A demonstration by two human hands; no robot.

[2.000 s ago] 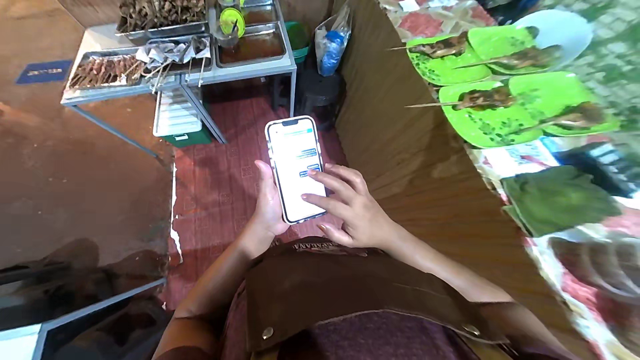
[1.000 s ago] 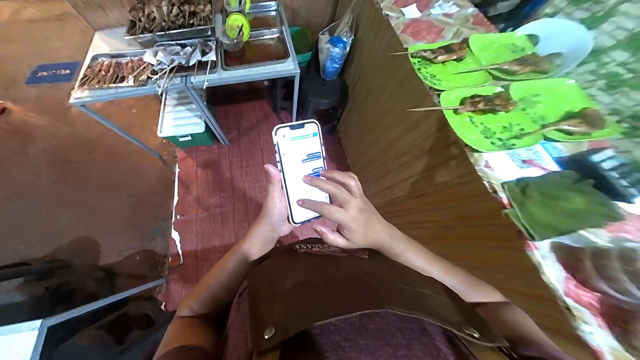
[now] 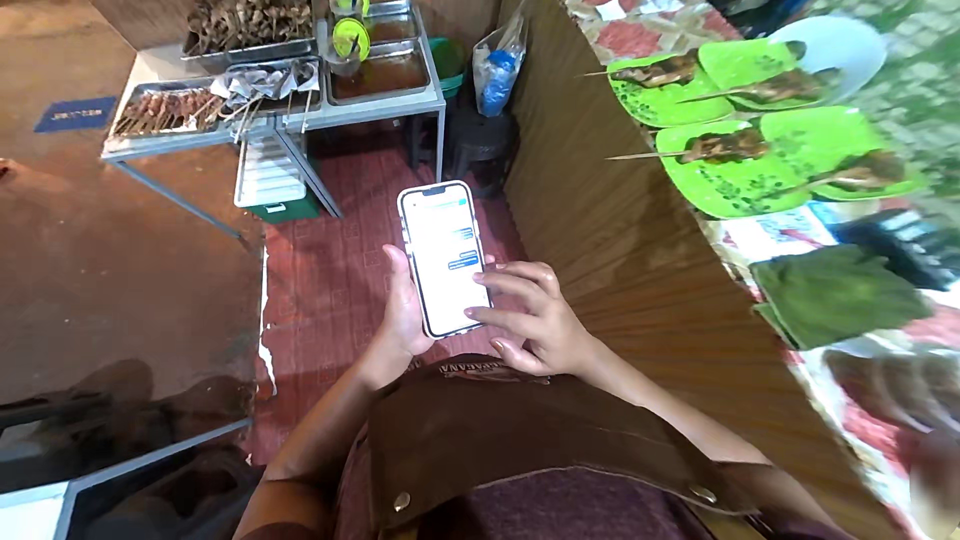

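A smartphone in a light-edged case, its screen lit with message bubbles, rests upright in my left hand. The palm and thumb lie along its left side, and fingertips show at its right edge. My right hand is over the lower right of the screen with its fingers spread and bent; two fingertips are at the glass, though whether they touch it I cannot tell. Below both hands a brown apron covers my front.
At right, a counter holds green plates with skewered meat and a folded green cloth. At upper left, a metal-framed table bears trays of skewers and sauce. A green box with a pale lid stands beneath it on the red floor.
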